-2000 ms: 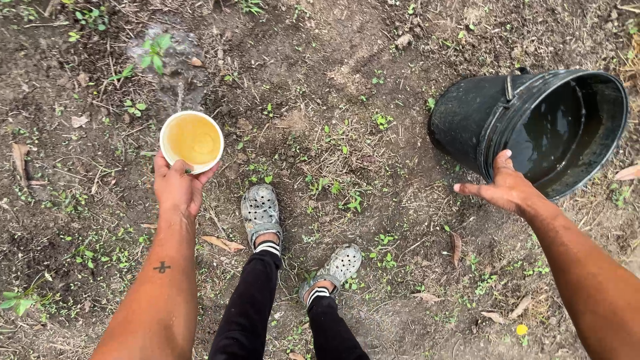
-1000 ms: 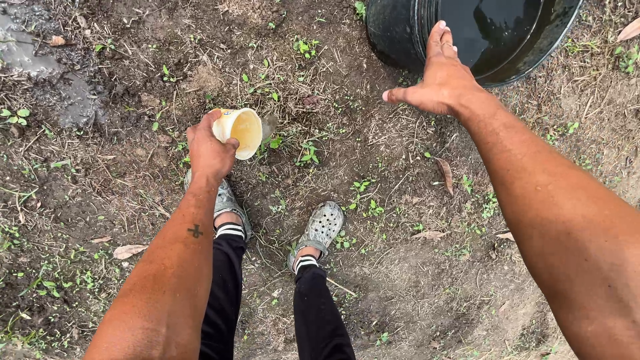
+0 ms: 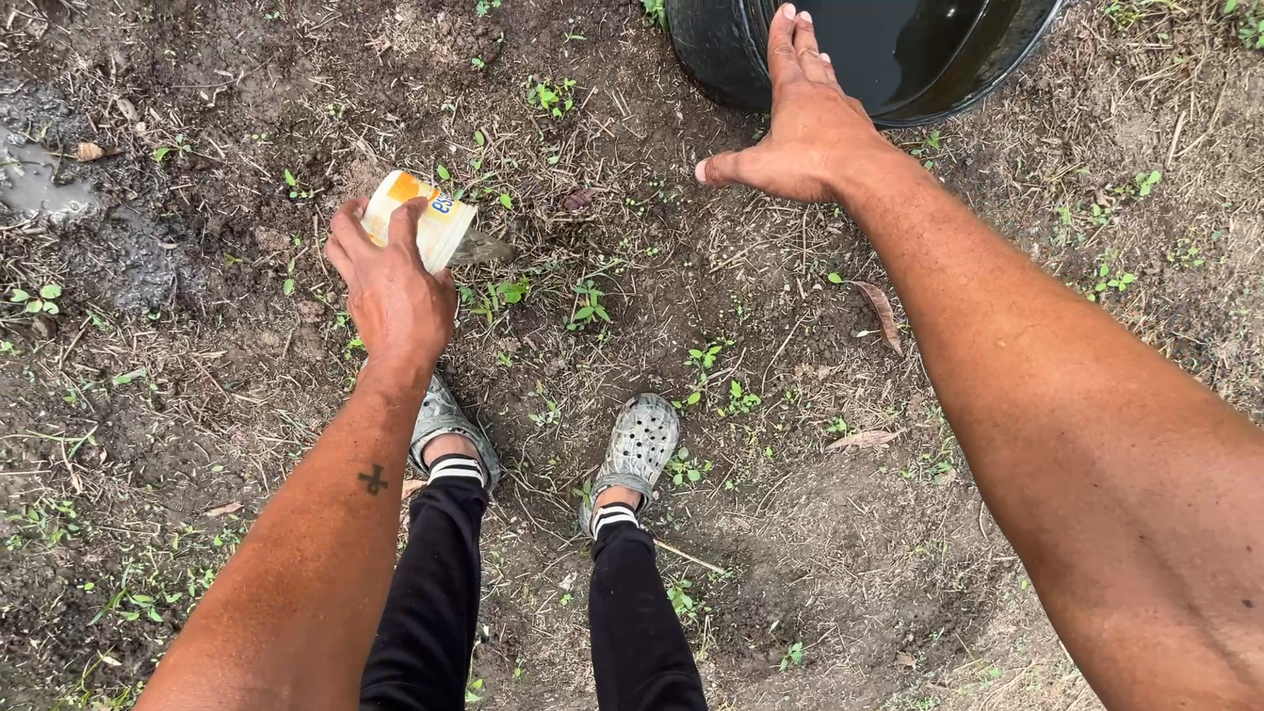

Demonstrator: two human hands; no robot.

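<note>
My left hand [image 3: 390, 276] grips a white and yellow plastic tub [image 3: 420, 219] that is tipped on its side, its mouth toward the right. Water [image 3: 482, 247] runs from that mouth toward the soil and small green plants. A black plastic bucket [image 3: 726, 49] at the top edge holds dark water [image 3: 894, 44] and is cut off by the frame. Over the bucket's near side, my right hand [image 3: 805, 123] has its thumb spread from its fingers; whether the fingertips touch the bucket cannot be told.
My feet in grey patterned clogs [image 3: 642, 439] stand on bare soil with seedlings and dry straw. A muddy puddle [image 3: 44, 178] lies at the upper left. Dry leaves [image 3: 879, 314] are on the ground below the bucket.
The tub was upright two seconds ago, seen from above with yellowish insides; now it is tipped over and pouring. The view has shifted, with the bucket now at the top edge.
</note>
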